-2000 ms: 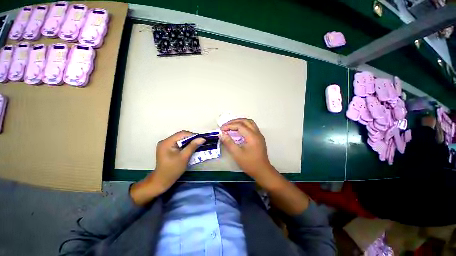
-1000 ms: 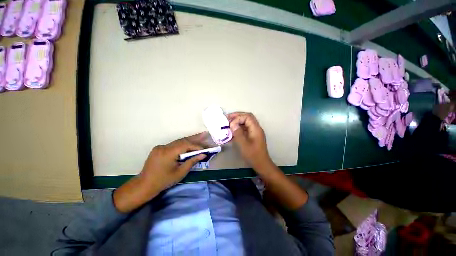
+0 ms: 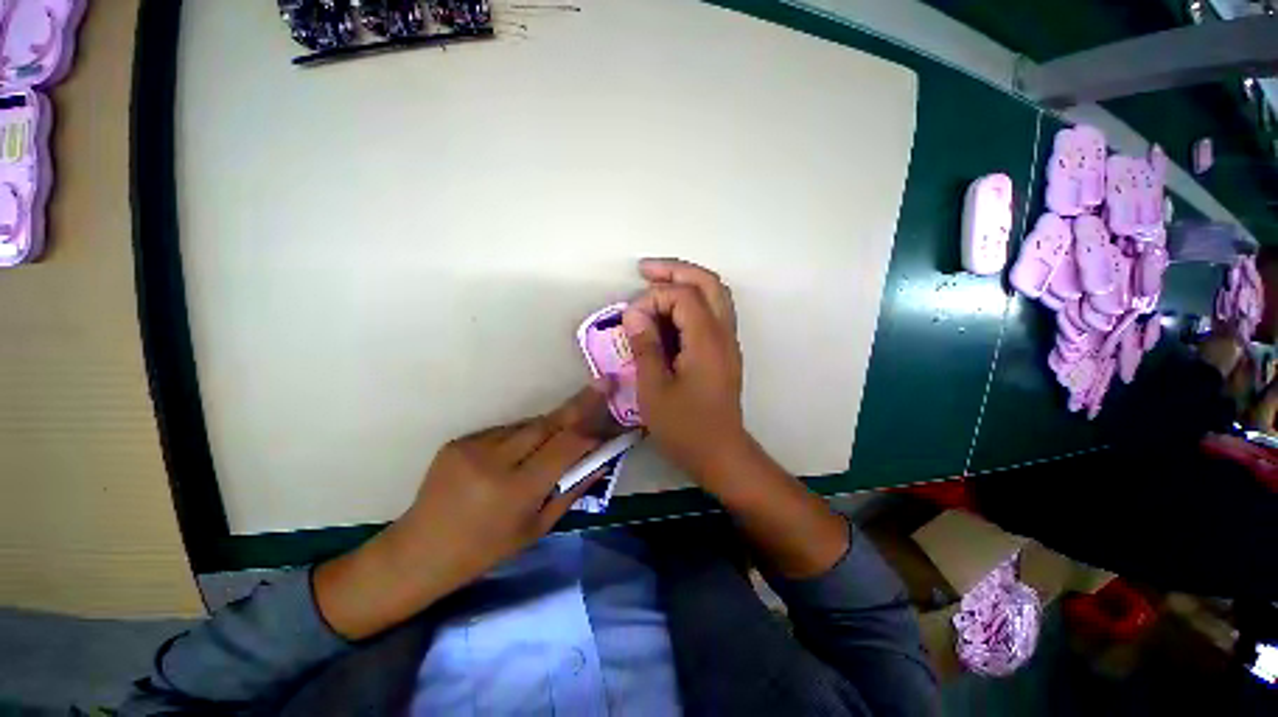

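A pink housing half (image 3: pixel 611 367) lies over the cream mat in front of me, its inner side up, with a dark slot near its far end. My right hand (image 3: pixel 684 357) covers its right side, thumb and fingers on it near the slot. My left hand (image 3: pixel 512 469) holds the striped black panel (image 3: pixel 600 486), white edge up, and its fingertips touch the housing's near left edge. Most of the panel is hidden under the left hand. What the right fingertips pinch is too small to tell.
A populated dark panel (image 3: pixel 386 20) with thin wires lies at the mat's (image 3: pixel 421 252) far left. Filled housings (image 3: pixel 20 175) stand on cardboard (image 3: pixel 98 420) at left. One pink shell (image 3: pixel 987 224) and a heap (image 3: pixel 1086 266) lie at right. A carton (image 3: pixel 988 549) holds plastic-wrapped pink parts (image 3: pixel 998 616).
The housing has turned from its pale side with the slot near me to its inner side up, slot away. My right hand has moved over it; my left hand has come against it.
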